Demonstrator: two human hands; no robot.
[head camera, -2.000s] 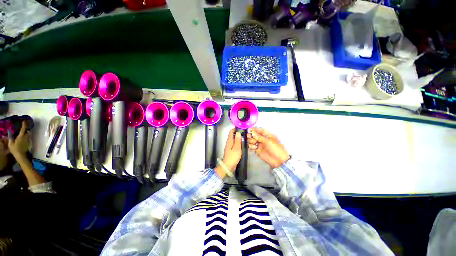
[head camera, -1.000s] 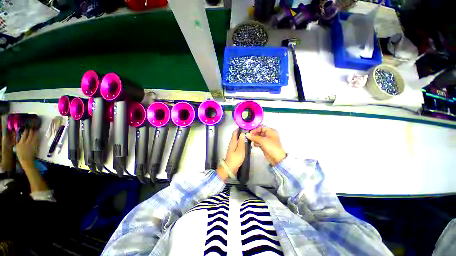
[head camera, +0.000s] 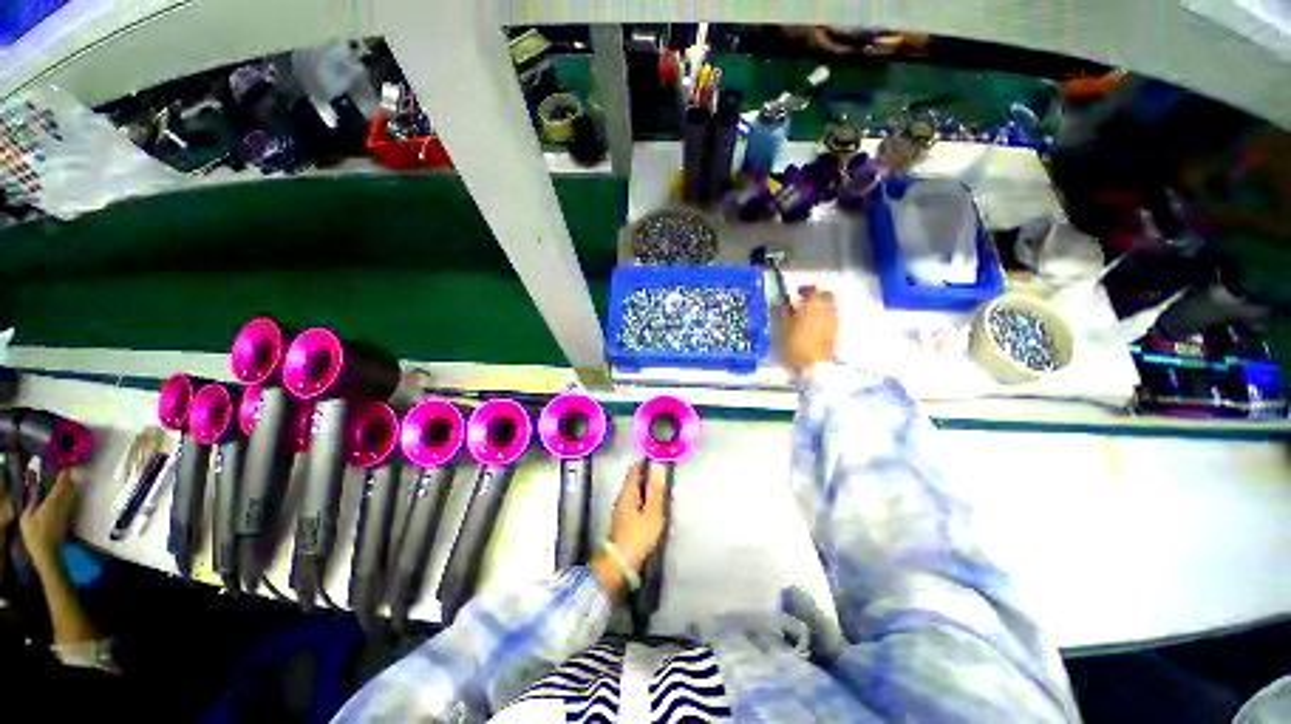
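Observation:
A dark grey hair dryer with a magenta ring lies upright on the white bench in front of me. My left hand is closed around its handle just below the head. My right hand reaches over the shelf, on the long dark handle of a hammer-like tool beside the blue parts bin. Its fingers cover much of that handle, and the lower end is hidden by the hand and sleeve.
Several more dryers stand in a row to the left. A dark round tub, a second blue bin and a cream round tub are on the shelf. A white post rises left of the bin. Another person's hand is at far left.
My right hand has left the dryer and moved forward to the tool's handle. My left hand still holds the dryer. The view has tilted up, showing more of the shelf.

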